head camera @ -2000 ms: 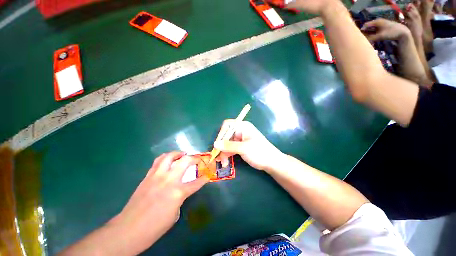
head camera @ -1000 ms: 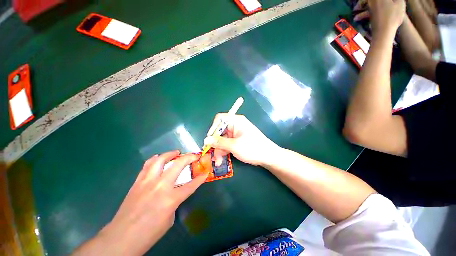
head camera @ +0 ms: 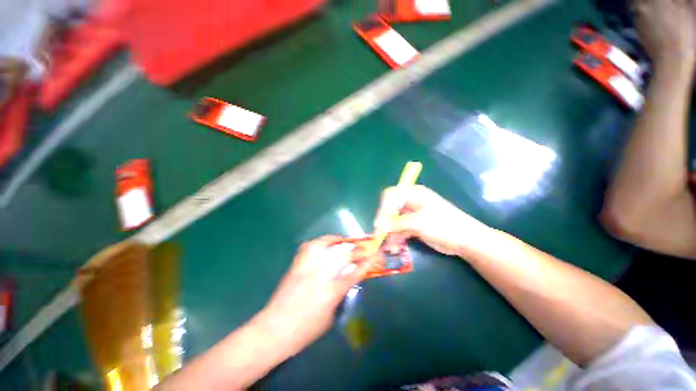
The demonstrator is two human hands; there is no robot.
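Note:
An orange-red phone housing [head camera: 396, 262] lies on the glossy dark-green surface in front of me. A dark square shows at its right end. My left hand [head camera: 317, 273] lies over its left part and holds it, hiding the white area. My right hand [head camera: 418, 217] holds a slim yellow pen-like tool [head camera: 410, 173], with its lower end at the middle of the housing. The view is blurred and the exact tip contact cannot be told.
Several orange-red phones with white areas [head camera: 229, 119] lie near a pale strip [head camera: 305, 141]. Amber tape [head camera: 118, 313] is at left, large red trays [head camera: 206, 30] at upper left, clear film [head camera: 500, 160] beyond my right hand. A neighbour's arm [head camera: 655, 153] is at right.
The view has shifted, so my hands and the phone appear further right, and more amber tape and red trays show. My hands keep hold of the phone and tool.

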